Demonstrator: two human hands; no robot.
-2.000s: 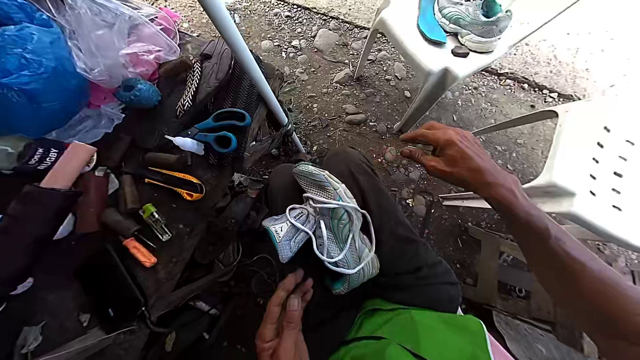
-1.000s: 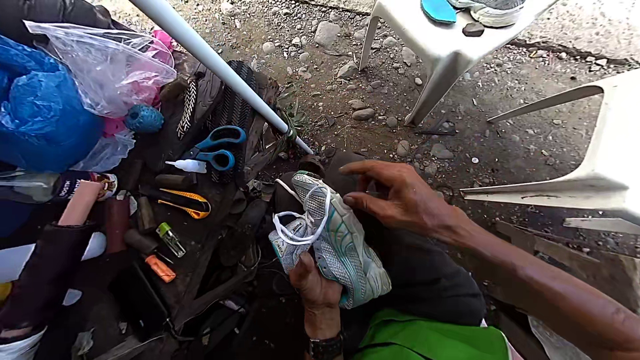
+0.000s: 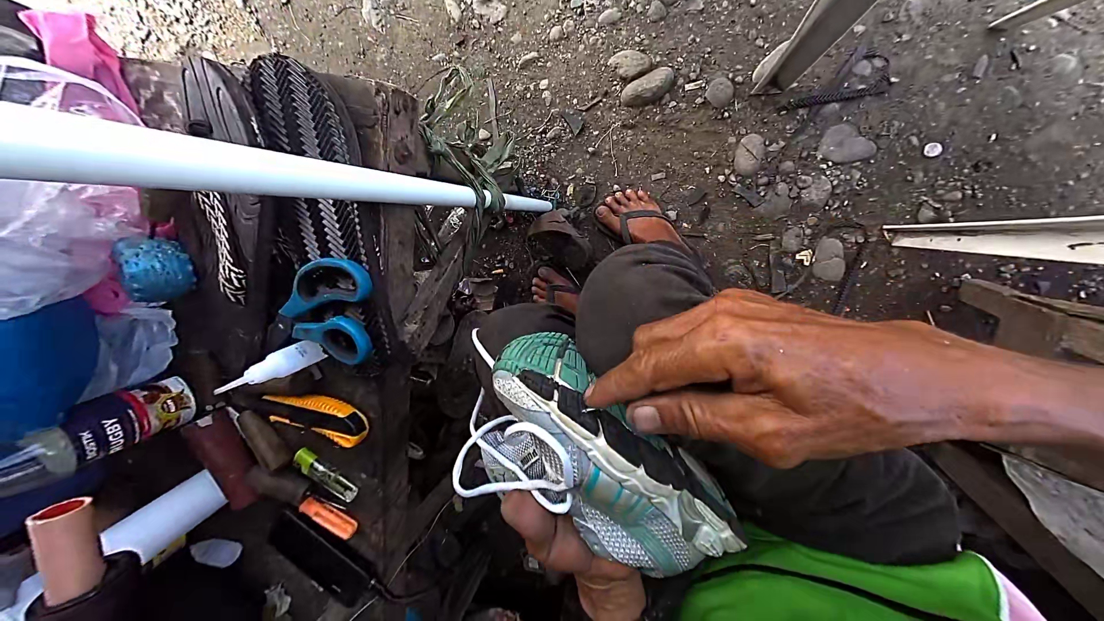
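Observation:
A grey and teal running shoe (image 3: 634, 470) with white laces lies tilted over my lap, its green and black sole turned partly up. From below, my left hand (image 3: 573, 543) grips the shoe's side near the laces; part of that hand is hidden beneath the shoe. The index fingertip of my right hand (image 3: 742, 379) touches the sole near its green toe end, with the thumb a little apart from it. To the left lie blue-handled scissors (image 3: 332, 310), a white glue tube (image 3: 280, 364) and a yellow utility knife (image 3: 319, 417).
A white pole (image 3: 259, 168) crosses the upper left, in front of black shoe soles (image 3: 302, 129) on a wooden bench. Bottles, an orange-handled tool (image 3: 328, 517), a lighter (image 3: 325, 474) and plastic bags crowd the left. White chair legs (image 3: 1000, 237) stand at the right on stony ground.
My left hand has gone from beside the shoe to gripping it. The shoe has turned so its sole shows, and my right hand has come over onto the sole. The view has moved in closer.

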